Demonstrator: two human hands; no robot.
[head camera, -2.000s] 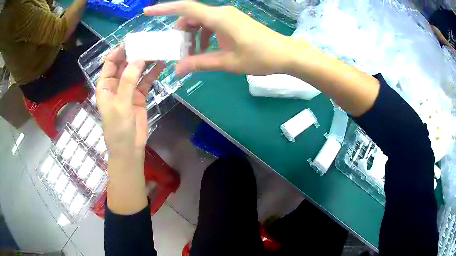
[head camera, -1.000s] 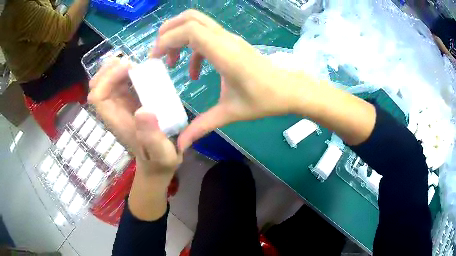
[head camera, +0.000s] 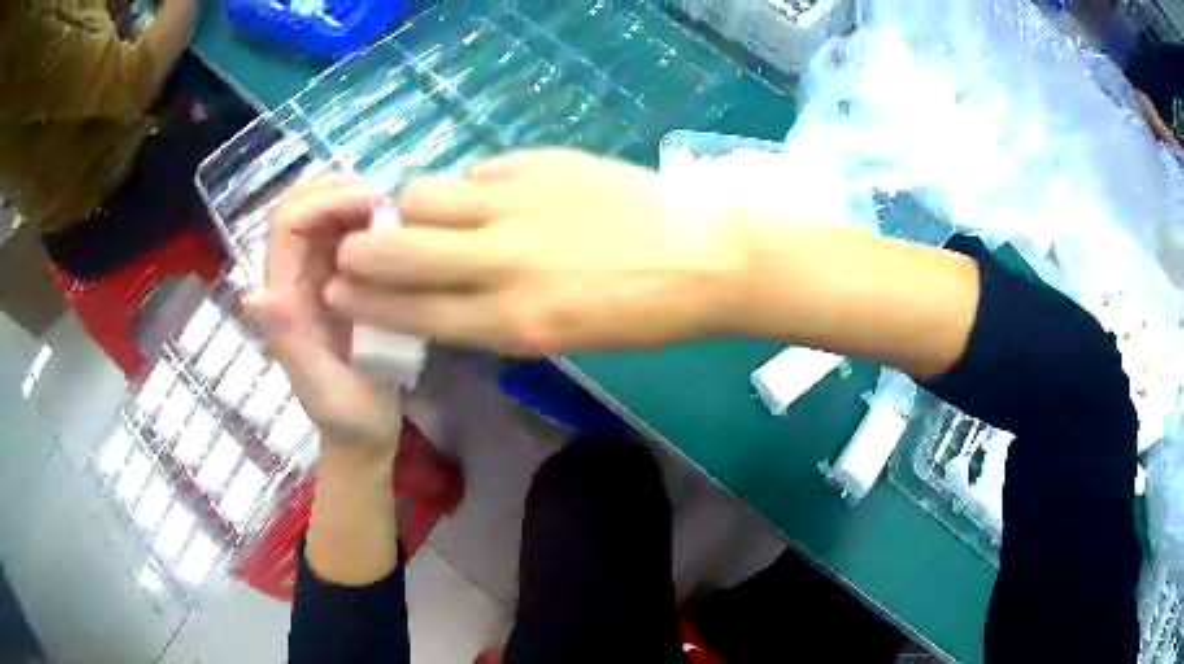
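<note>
A white box-like housing (head camera: 388, 355) is held upright between my two hands, most of it hidden by my fingers; its lower end shows below them. My left hand (head camera: 318, 305) grips it from the left. My right hand (head camera: 519, 260) lies across its front, slightly blurred, with the fingers closed over it. Two finished units lie on the green bench, one nearer the hands (head camera: 795, 378) and one further right (head camera: 867, 450).
An empty clear blister tray (head camera: 429, 91) lies behind my hands. A tray of white blocks (head camera: 195, 441) sits low left on a red stool (head camera: 292, 538). A parts tray (head camera: 954, 457), plastic bag (head camera: 961, 117) and blue basket (head camera: 318, 23) are around. A person (head camera: 78, 117) sits upper left.
The housing went from level to tilted to upright. My right hand has turned and closed over its front, where before its thumb and fingers were spread.
</note>
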